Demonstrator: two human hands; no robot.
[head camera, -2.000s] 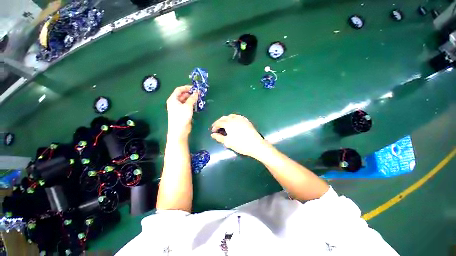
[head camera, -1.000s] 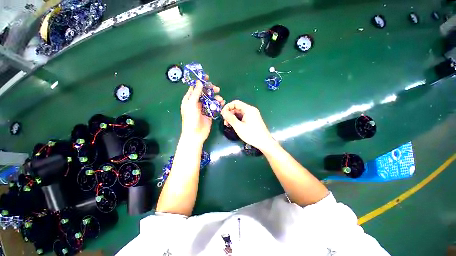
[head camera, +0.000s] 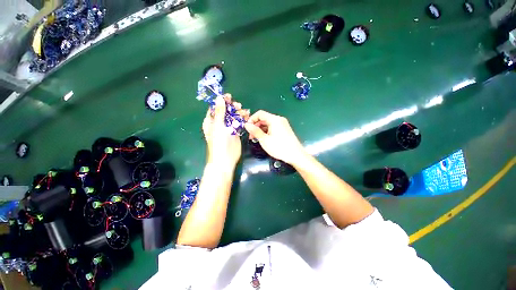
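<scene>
My left hand holds several blue circuit boards bunched in its palm and fingers, with pale wires among them. My right hand is close beside it, its thumb and fingertips pinched together at the boards' near end; what lies between the fingertips is too small to tell. A black housing is partly hidden under my right hand, and another black housing shows below my right wrist. More blue boards lie beside my left forearm.
Many black housings with red wires are heaped at left. Round white-faced discs lie along the green bench. A loose board and a housing with board attached lie beyond my hands. Two housings and a blue stool are at right.
My hands have come together at the boards; my right hand was apart from them two seconds ago. The discs and the housing with board attached have shifted right along the bench.
</scene>
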